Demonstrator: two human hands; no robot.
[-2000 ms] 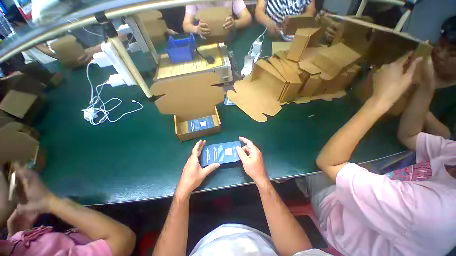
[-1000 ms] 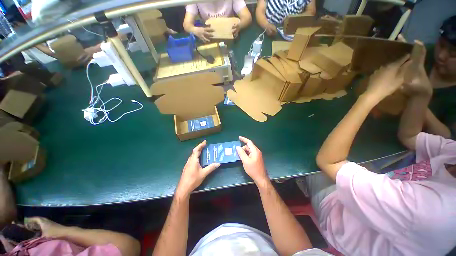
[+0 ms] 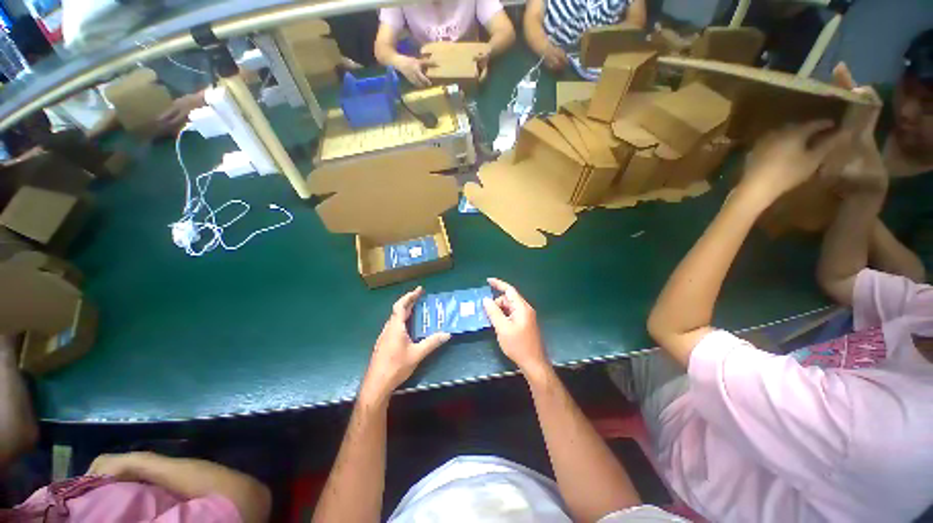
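A blue card (image 3: 452, 313) with white text and a white square code is held flat between my two hands, just above the green table's near part. My left hand (image 3: 401, 345) grips its left end. My right hand (image 3: 517, 325) grips its right end, thumb on top. Beyond the card, an open brown mailer box (image 3: 404, 274) stands on the table with its notched lid (image 3: 384, 192) up at the back. A similar blue card (image 3: 411, 253) lies inside the box.
Folded brown cartons (image 3: 604, 153) are heaped right of centre. A blue holder (image 3: 369, 97) sits on the equipment box (image 3: 389, 138). A white cable (image 3: 210, 227) lies left. Another open box (image 3: 51, 325) stands far left. Pink-shirted people sit on both sides; the right neighbour handles cardboard.
My hands and the blue card stay in place. The left neighbour's hands have dropped away from the table. The right neighbour's cardboard has shifted and tilted. The person opposite has lowered their box.
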